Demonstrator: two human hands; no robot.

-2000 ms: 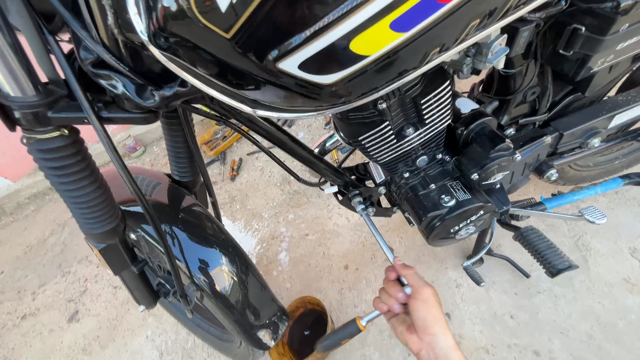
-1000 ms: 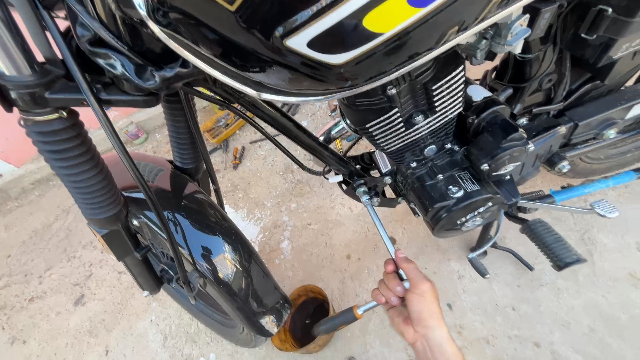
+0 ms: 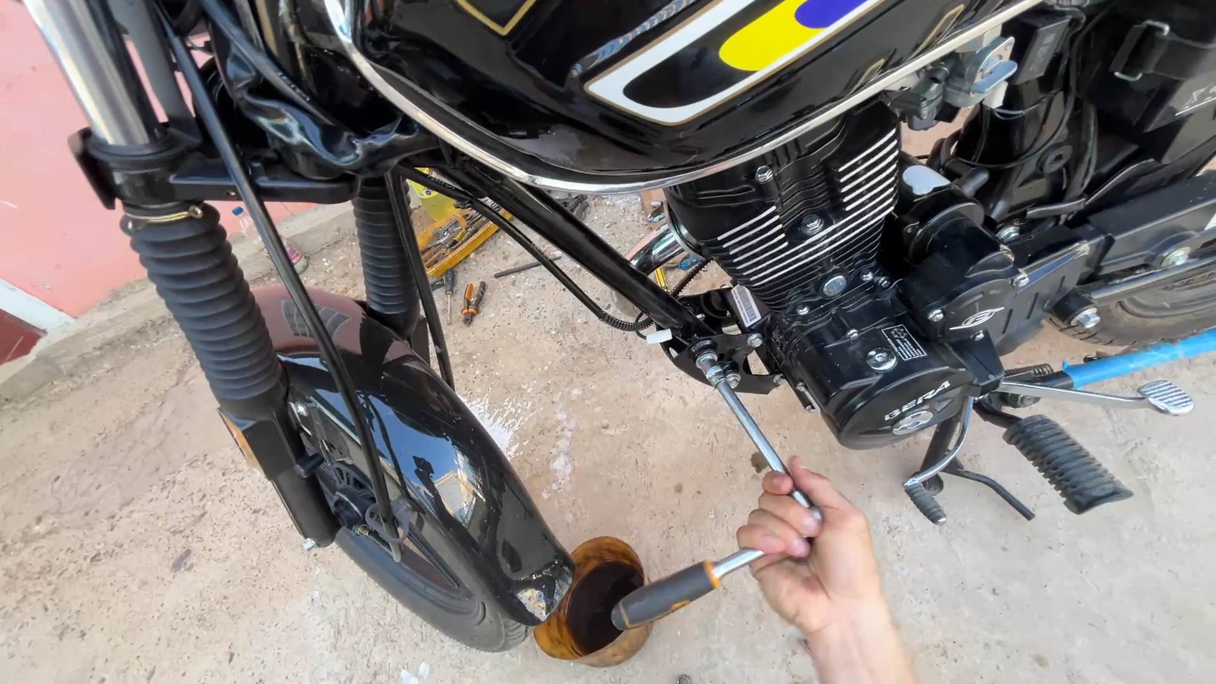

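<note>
One hand, seemingly my right hand (image 3: 807, 541), grips a socket wrench (image 3: 750, 423) around its head, where the long steel extension meets the handle. The extension slants up to a bolt (image 3: 708, 361) on the engine mount bracket (image 3: 760, 370), at the lower end of the motorcycle's black frame tube. The black and orange wrench handle (image 3: 665, 596) points down and left, over a container of dark liquid. Right of the bracket is the black engine (image 3: 883, 370). My left hand is not in view.
The stained container (image 3: 556, 632) stands on the concrete by the front wheel (image 3: 427, 589). Pliers (image 3: 473, 302), a screwdriver (image 3: 449, 290) and a yellow tool tray (image 3: 475, 242) lie behind the fork. A foot peg (image 3: 1069, 463) and a brake pedal (image 3: 1164, 397) stick out at the right.
</note>
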